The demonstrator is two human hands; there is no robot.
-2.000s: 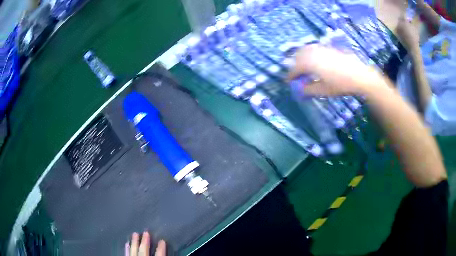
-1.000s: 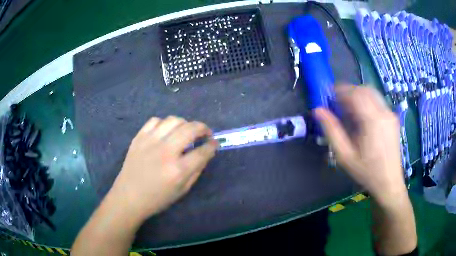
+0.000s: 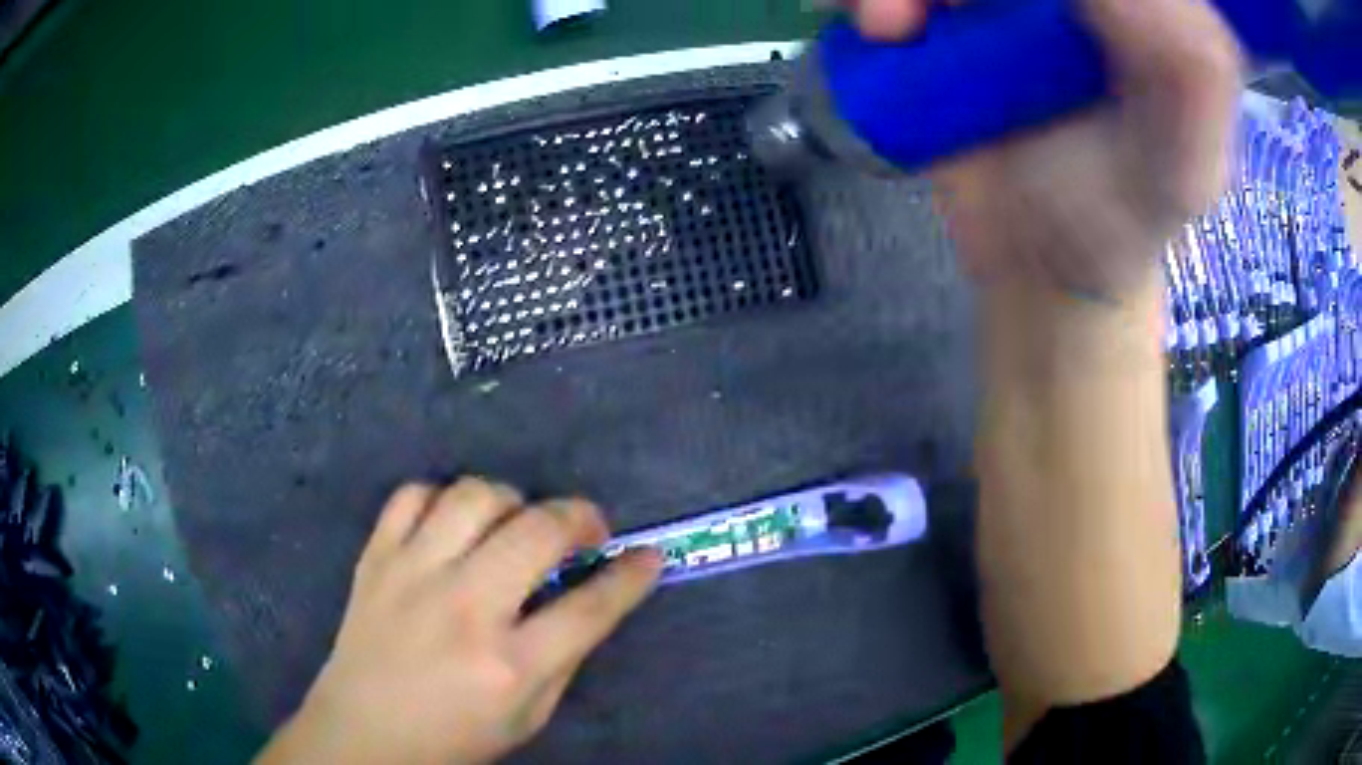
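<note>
My left hand (image 3: 463,613) holds the left end of a purple handle housing (image 3: 904,510) low over or on the dark mat. The housing's open side faces up, with a green circuit board (image 3: 739,538) inside and an opening at its rounded right end. My right hand (image 3: 1098,165) grips the blue electric screwdriver (image 3: 964,75) at the upper right. The screwdriver lies roughly level, its blurred metal nose pointing left by the right edge of the screw tray (image 3: 627,224). The black tray holds many tiny silver screws. The screwdriver tip is too blurred to tell if it carries a screw.
The dark mat (image 3: 299,389) lies under the work. A pile of black end pieces (image 3: 53,613) is at the left edge, with white scraps (image 3: 132,481) beside it. Stacked purple housings (image 3: 1285,389) stand at the right. Part of a light purple unit (image 3: 568,12) shows on the green belt.
My right hand has picked up the screwdriver from the mat and raised it beside the tray. My left hand still holds the housing, which now appears lower in view.
</note>
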